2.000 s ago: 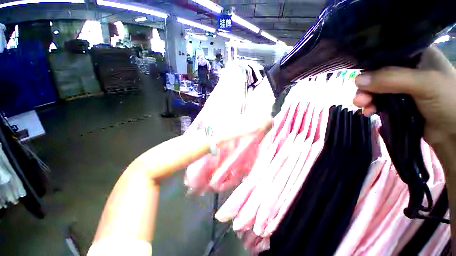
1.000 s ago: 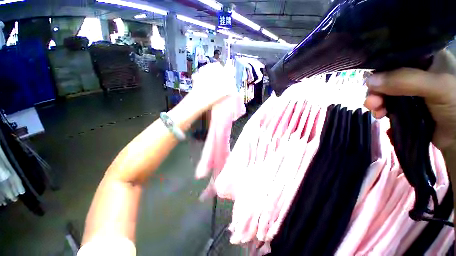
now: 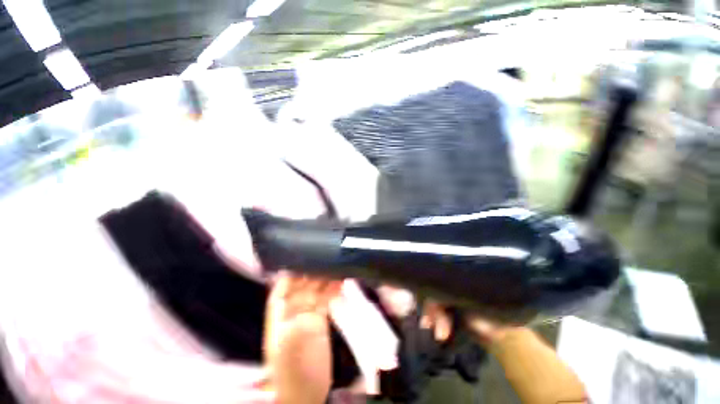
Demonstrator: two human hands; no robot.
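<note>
The black hair dryer (image 3: 442,252) lies across the middle of the view with its nozzle pointing left. My right hand (image 3: 450,322) is around its handle below the body, partly hidden by the dryer. My left hand (image 3: 304,296) is just under the nozzle at the garments; its fingers are blurred and partly covered, so its hold cannot be told. Pale pink garments (image 3: 95,300) hang at the left, overexposed and blurred. Black garments (image 3: 189,276) hang among them, left of my left hand.
A dark, finely striped garment (image 3: 450,150) hangs behind the dryer. A dark upright post (image 3: 604,154) stands at the right. White flat surfaces (image 3: 663,304) are at the lower right. Strip lights are overhead at the upper left.
The view has swung right and blurred. The dryer now lies level across the middle. My left hand has moved from the pink garments on the far side to beneath the nozzle.
</note>
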